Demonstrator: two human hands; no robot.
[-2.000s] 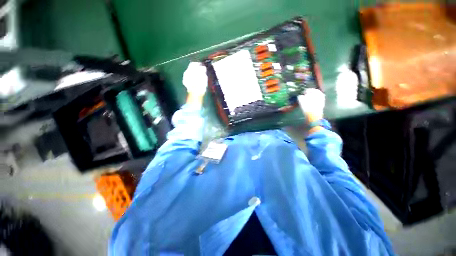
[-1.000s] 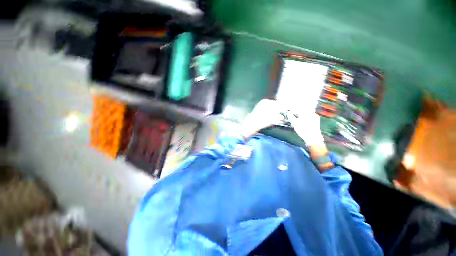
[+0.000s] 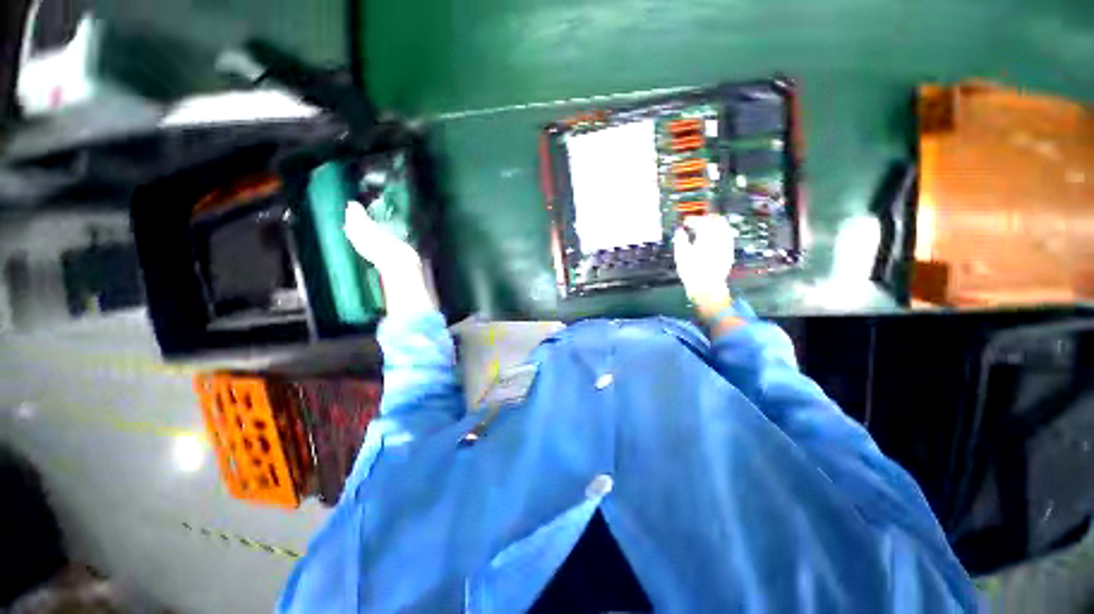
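Note:
The circuit board [image 3: 750, 180] lies in its dark carrier with a reddish-brown rim [image 3: 555, 222] on the green bench. A white rectangle [image 3: 615, 186] covers its left part, beside a column of orange blocks [image 3: 689, 170]. My right hand [image 3: 704, 254], gloved white, is over the board's lower edge near the lowest orange block; its fingertips are blurred. My left hand [image 3: 386, 252], gloved white, reaches over the black bin's right compartment, beside the long teal strip [image 3: 341, 246] and small teal pieces [image 3: 391, 198]. Whether either hand holds anything cannot be told.
A black bin [image 3: 156, 270] stands at the left bench edge with dark pieces inside. An orange cut-out plate [image 3: 250, 439] stands below it. An orange ribbed tray [image 3: 1008, 198] lies right on the green bench [image 3: 480, 180]. A black bin [image 3: 924, 396] is at lower right.
My left hand has left the board's lower-left corner, where both hands were together, and moved left to the bin. My right hand is now at the board's lower edge. The camera view has turned.

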